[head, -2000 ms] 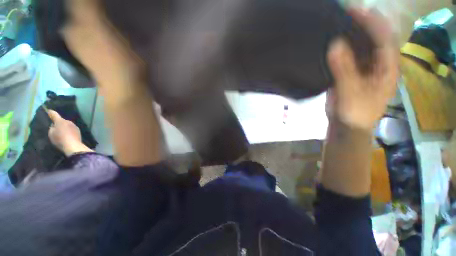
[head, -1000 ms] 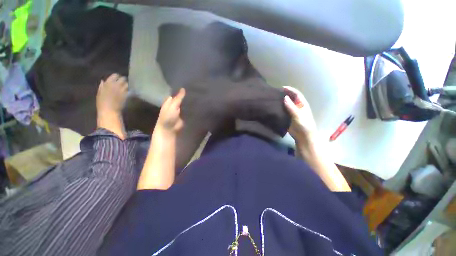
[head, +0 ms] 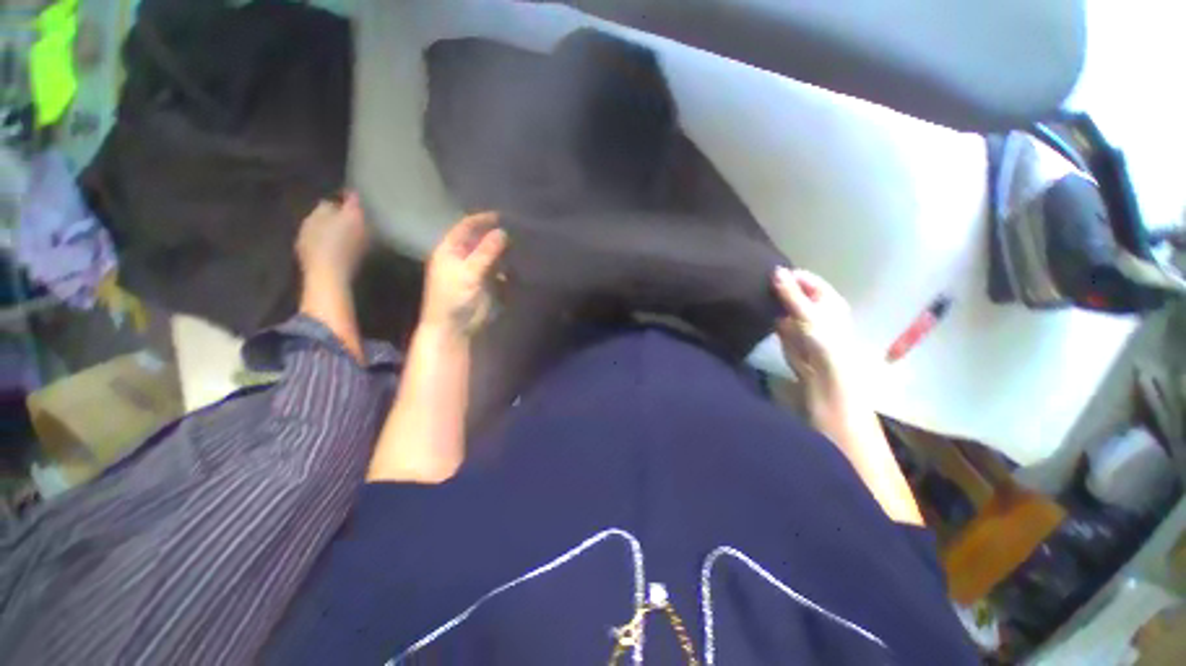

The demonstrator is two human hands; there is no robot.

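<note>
A dark brown-black garment piece point(head: 585, 169) lies spread on the white table point(head: 910, 234) and hangs over its front edge towards my body. My left hand point(head: 462, 271) pinches the cloth left of its middle, thumb against fingers. My right hand point(head: 813, 319) holds the right corner of the cloth between thumb and fingers. The cloth is stretched between both hands. The picture is slightly blurred.
A grey padded board point(head: 858, 52) juts over the table at the top. A steam iron point(head: 1080, 221) stands at the right. Red-and-black snips point(head: 918, 331) lie near my right hand. At left, another person's hand point(head: 332, 241) rests on a second dark garment point(head: 221, 169).
The cloth came down from the air onto the table and is now stretched flatter. My right hand has moved slightly right and down. The other person's hand has shifted slightly right.
</note>
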